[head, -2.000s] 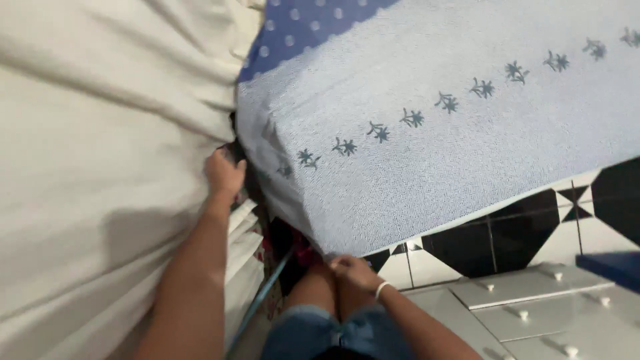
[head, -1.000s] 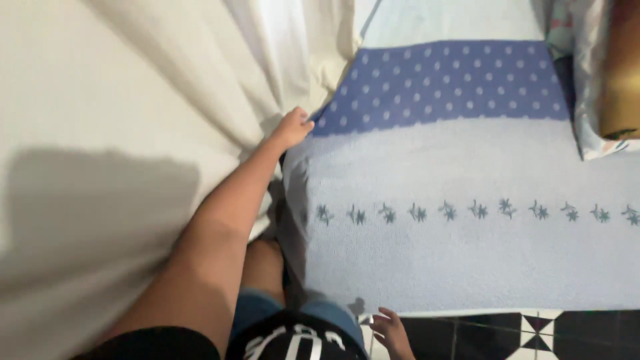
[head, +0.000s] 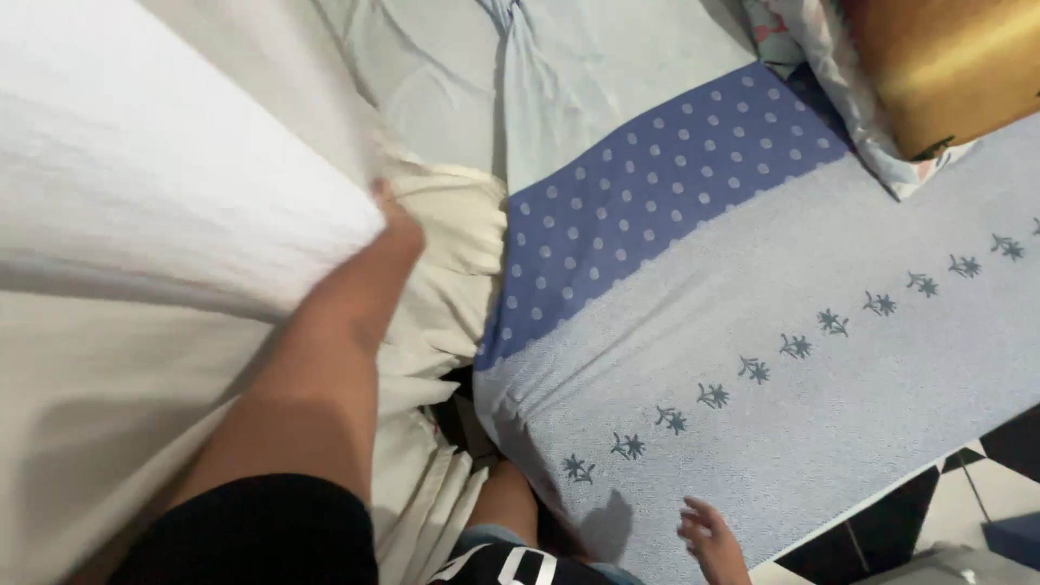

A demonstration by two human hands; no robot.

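Observation:
My left hand (head: 394, 211) is among the folds of a cream fabric curtain (head: 162, 162), its fingers partly hidden behind the cloth, so its grip cannot be made out. Light grey-blue towel-like cloth (head: 731, 325) with a row of dark palm-like motifs covers the surface on the right, beside a purple-blue polka-dot cloth (head: 642, 187). Over the near edge of the grey-blue cloth, my right hand (head: 707, 532) hovers with fingers apart and slightly bent, holding nothing.
A gold-coloured item (head: 959, 65) lies on patterned fabric at the upper right. Pale green cloth (head: 601, 81) spans the top. Black and white floor tiles (head: 894, 512) show at the lower right, near a dark blue object (head: 1016, 536). A dark gap lies between curtain and covered surface.
My left hand has moved from the corner of the covered surface into the curtain, which is now lifted and spread out. My right hand is now over the grey-blue cloth.

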